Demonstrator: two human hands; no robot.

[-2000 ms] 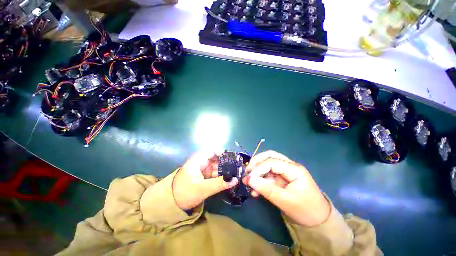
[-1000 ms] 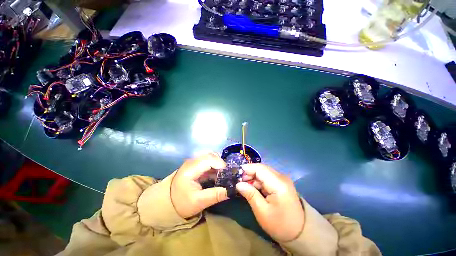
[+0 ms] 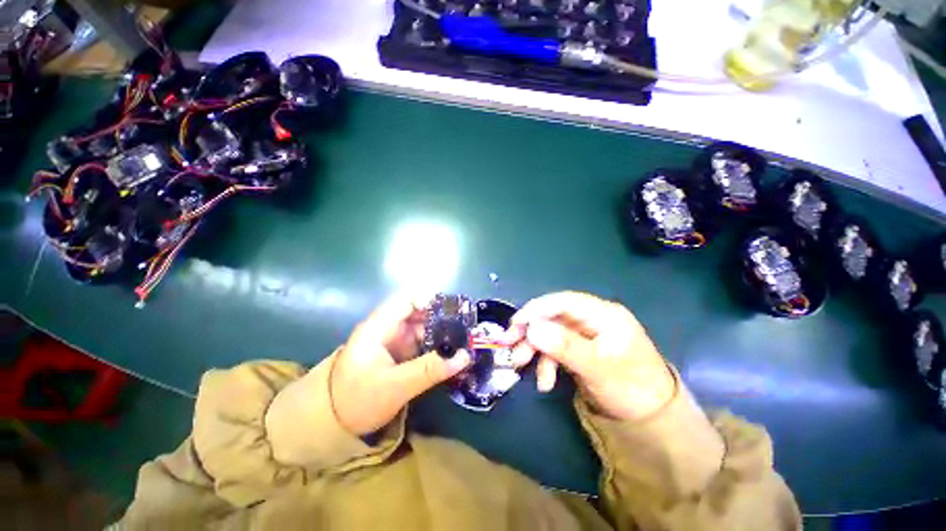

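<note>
My left hand (image 3: 386, 365) pinches a small square camera module (image 3: 448, 326) with its dark lens barrel facing up. A black round camera housing (image 3: 485, 386) lies just beside and partly under the module, its inside showing pale parts. My right hand (image 3: 593, 353) pinches the thin wires (image 3: 494, 340), reddish and pale, that run from the module's right side over the housing. The fingertips hide the wire ends.
Units with loose wires (image 3: 135, 166) lie in a tangled cluster at left. Separate units with tucked wires (image 3: 773, 272) stand at right. A black tray (image 3: 519, 75) bears a blue-handled tool (image 3: 498, 37) on the white strip (image 3: 322, 36). A red stool (image 3: 62, 384) shows lower left.
The module has turned and moved left off the housing, lens now up. My right hand has shifted from the module's edge to the wires. The upright yellowish wire no longer shows.
</note>
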